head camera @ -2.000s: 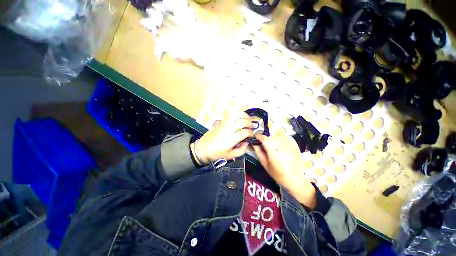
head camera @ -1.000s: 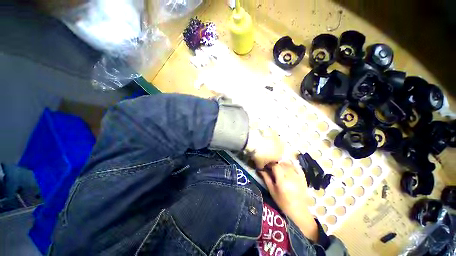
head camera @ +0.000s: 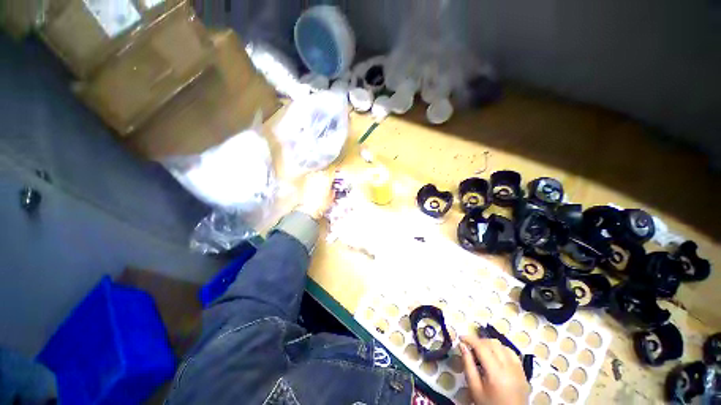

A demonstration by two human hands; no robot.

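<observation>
A black plastic housing (head camera: 431, 332) with a pale centre ring sits on the white perforated tray (head camera: 571, 372), beside my right hand. My right hand (head camera: 494, 373) is low over the tray, next to the housing and over narrow black inserts (head camera: 506, 338); whether its fingers hold anything is unclear. My left hand (head camera: 315, 195) reaches to the small purple fasteners (head camera: 341, 188) at the back left. Glare washes it out, so its grasp cannot be made out. The yellow squeeze bottle (head camera: 380, 190) stands just right of the fasteners.
Many black housings (head camera: 536, 228) lie heaped at right. Clear plastic bags (head camera: 312, 130) and cardboard boxes (head camera: 146, 67) are at far left. White round caps (head camera: 439, 110) and a blue-grey round container (head camera: 324, 41) are at the back. A blue bin (head camera: 111, 336) is below, left of the bench.
My left hand has moved from the work to the fasteners. The housing is now on the tray, apart from my left hand. My right hand has shifted towards the inserts. The view has swung up and left.
</observation>
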